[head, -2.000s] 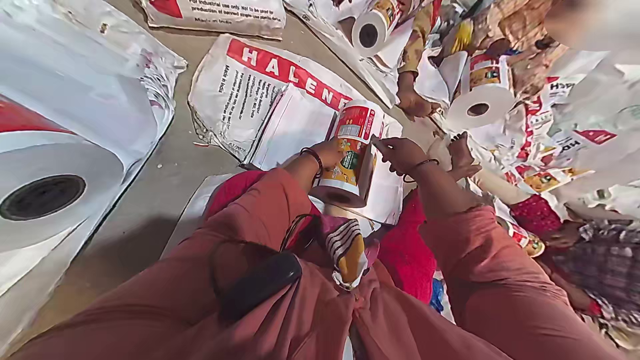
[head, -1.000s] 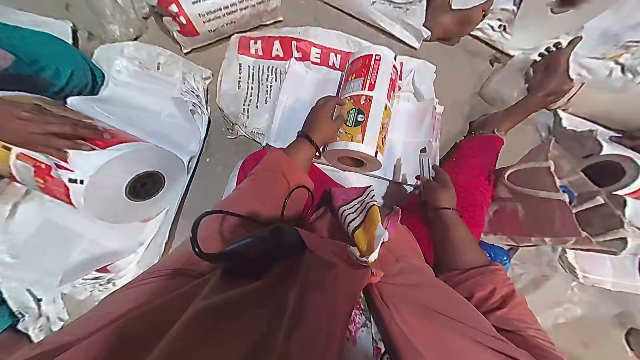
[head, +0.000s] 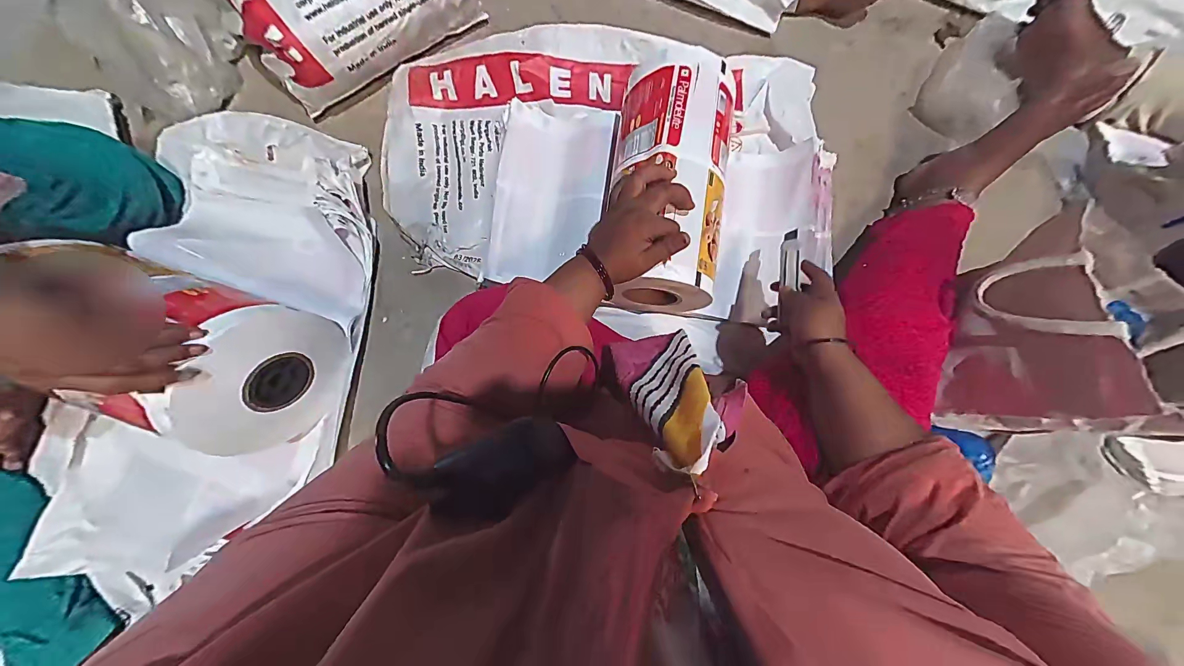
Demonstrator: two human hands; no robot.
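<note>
A roll of printed packaging film (head: 689,129) lies lengthwise before me on white sheets (head: 555,194) over a printed white sack (head: 444,176). My left hand (head: 640,222) rests on the roll's left side near its close end, fingers spread and curled; it grips nothing that I can see. The cardboard core (head: 650,296) shows at that end. To the right of the roll, my right hand (head: 814,305) is closed around a slim utility knife (head: 790,261) that points away from me. Its blade cannot be made out.
On the left a co-worker's hand (head: 120,361) rests by a larger film roll (head: 250,398) on white sheeting. A bare foot (head: 1064,74) is at the upper right. A printed sack (head: 370,37) lies at the top; a dark pouch (head: 499,462) is on my lap.
My left hand's fingers have lifted and spread on the roll since a second ago. My right hand, on the roll's right edge two seconds ago, is now away to its right. The view has swung.
</note>
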